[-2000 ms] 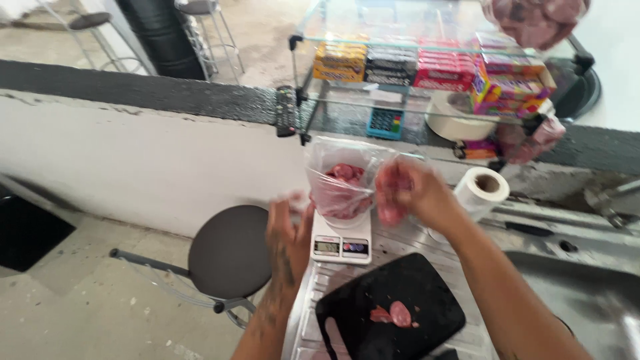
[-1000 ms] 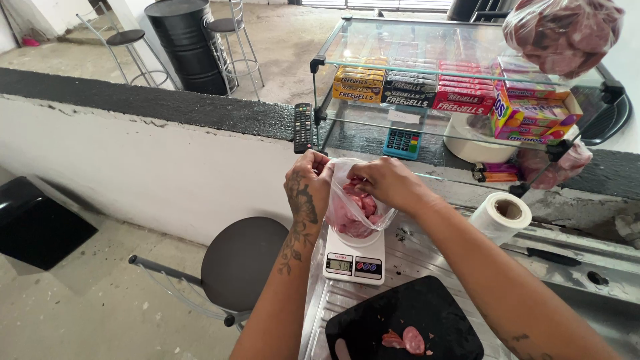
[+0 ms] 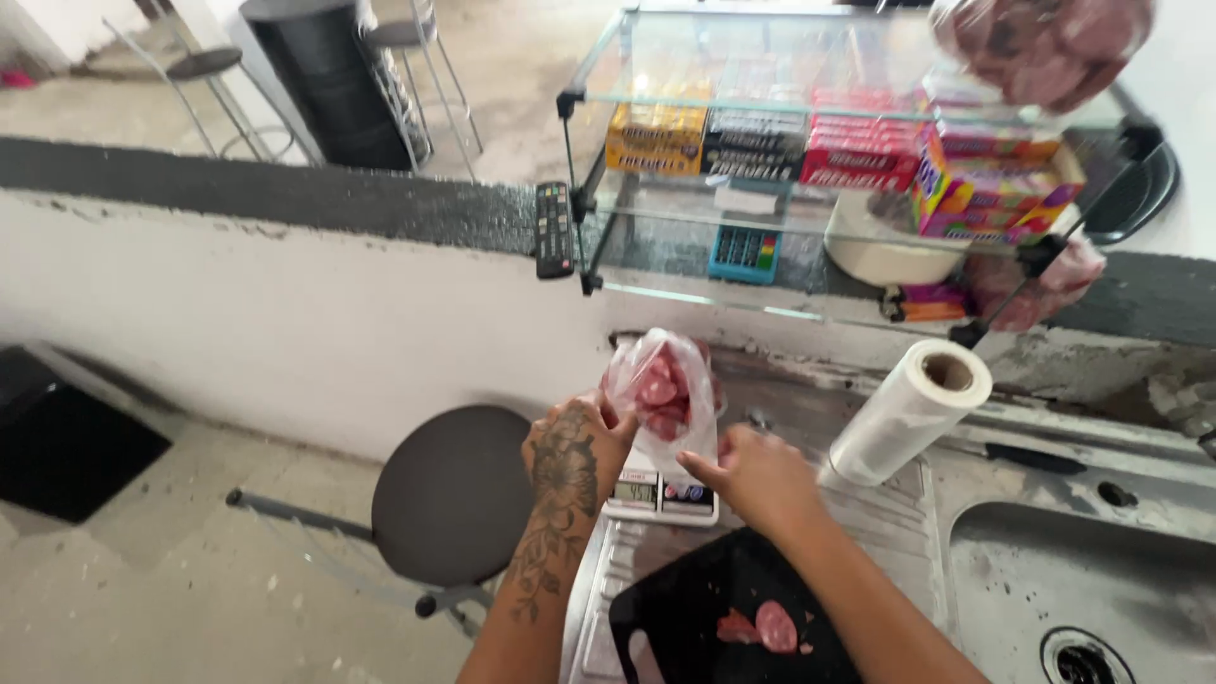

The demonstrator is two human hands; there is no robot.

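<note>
A clear plastic bag [image 3: 703, 418] holding cut pieces of meat [image 3: 662, 385] rests on a white digital kitchen scale [image 3: 665, 508], its mouth toward me. My left hand [image 3: 579, 437] pinches the bag's left edge between thumb and fingers. At the bag's right edge is my right hand [image 3: 760, 465], slightly blurred, thumb pointing at the plastic; whether it grips the film cannot be told. Nearer to me, a black cutting board [image 3: 684, 598] lies on the steel drainboard with a few meat slices [image 3: 776, 627] on it.
Right of the scale stands a roll of plastic bags [image 3: 902, 418], with a steel sink [image 3: 1073, 560] beyond it. A glass display case [image 3: 608, 209] with candy boxes and a remote control [image 3: 554, 231] sit on the ledge. A round stool [image 3: 451, 494] is at left. A filled bag of meat [image 3: 1045, 47] shows at upper right.
My right hand was at the bag's opening one second ago and is now at its right edge, nearer me. The bag's mouth has tipped toward me.
</note>
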